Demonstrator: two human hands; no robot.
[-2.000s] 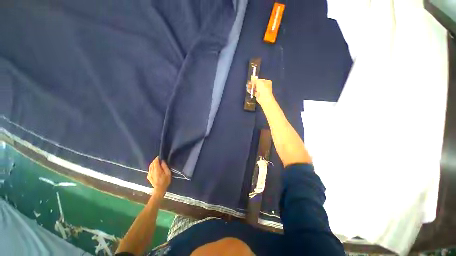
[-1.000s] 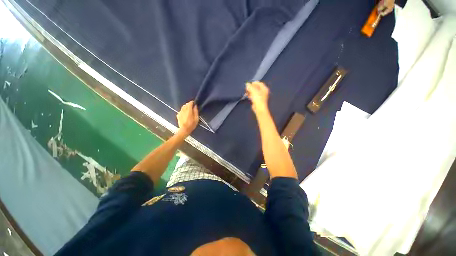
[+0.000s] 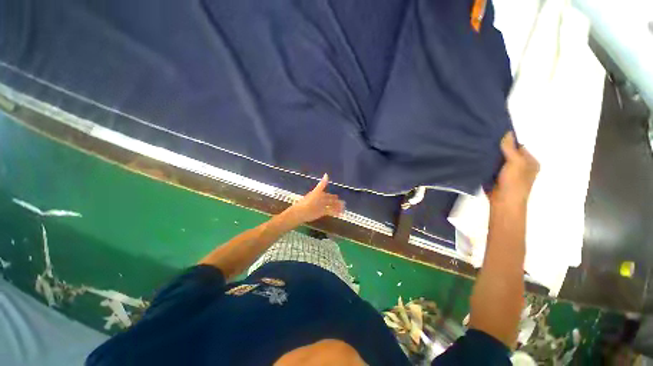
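The dark navy fabric ply (image 3: 286,86) covers the table, with folds running towards its right end. My right hand (image 3: 515,170) is shut on the ply's near right corner and holds it pulled to the right. My left hand (image 3: 320,203) is at the ply's near edge with fingers apart, beside the thin pale selvedge (image 3: 236,156). A dark brown weight (image 3: 403,223) shows partly from under the ply, with a white wrap (image 3: 414,197) at the ply's edge. The rest of it is hidden.
The stacked ply edges (image 3: 143,146) run along the wooden table edge (image 3: 179,187). White sheets (image 3: 558,136) lie at the right. An orange tool (image 3: 477,14) is at the top. Offcuts (image 3: 412,320) lie on the green floor (image 3: 143,236). Pale blue-grey cloth (image 3: 36,329) hangs at lower left.
My right hand left the brown weight, took hold of the ply and drew its end far right, over the weights. My left hand has let go of the ply's corner and opened.
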